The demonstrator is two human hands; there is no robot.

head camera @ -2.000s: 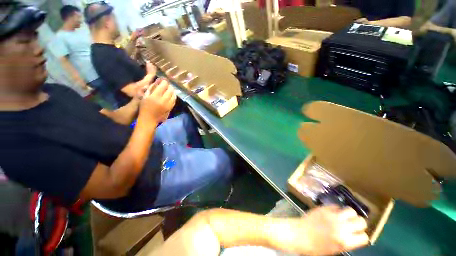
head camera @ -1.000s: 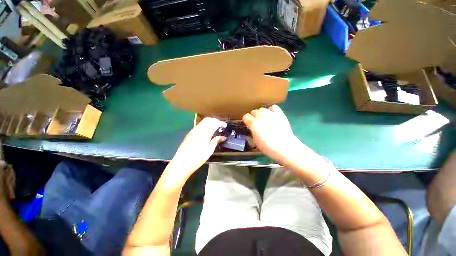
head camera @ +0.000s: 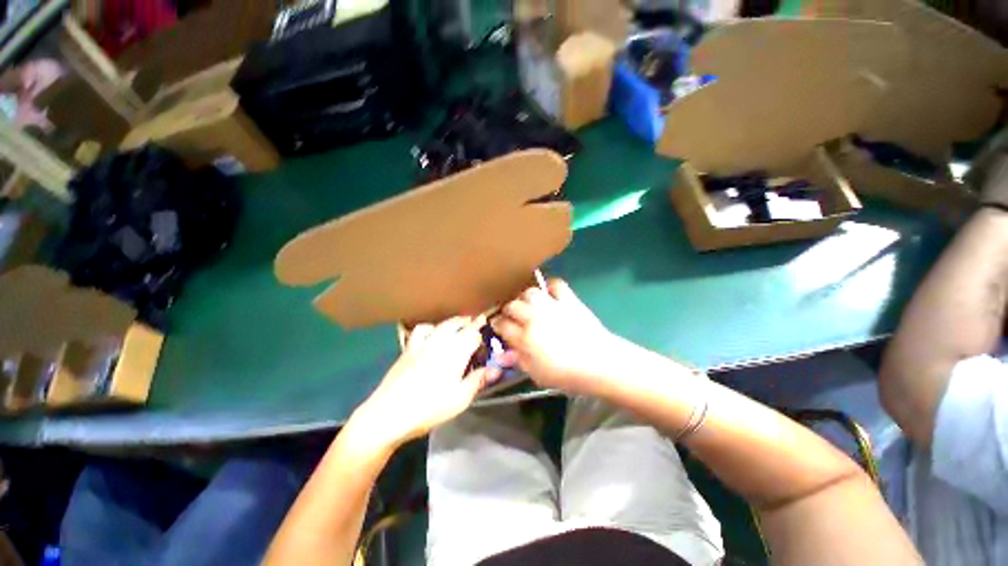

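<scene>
An open brown mailer box (head camera: 409, 337) sits at the bench's front edge in front of me, its tall wavy lid (head camera: 437, 245) upright behind it. My left hand (head camera: 438, 370) is in the box's left part, fingers bent over the contents. My right hand (head camera: 549, 335) is at the box's right part, close to the left one. Between them a dark bundle (head camera: 484, 352) with small pale and bluish parts shows. The hands cover most of the contents, so what each one grips cannot be told.
Open boxes with dark contents stand right (head camera: 763, 234) and far right; partitioned boxes stand left (head camera: 135, 365). Behind are a black adapter heap (head camera: 144, 227), a cable pile (head camera: 486, 130), a black case (head camera: 332, 94) and a blue bin (head camera: 639, 97). A person's arm (head camera: 948, 299) is at right.
The view has swung from the left neighbour to my own box and then slightly right. My left hand has come into the box, and both hands are now closer together over its contents.
</scene>
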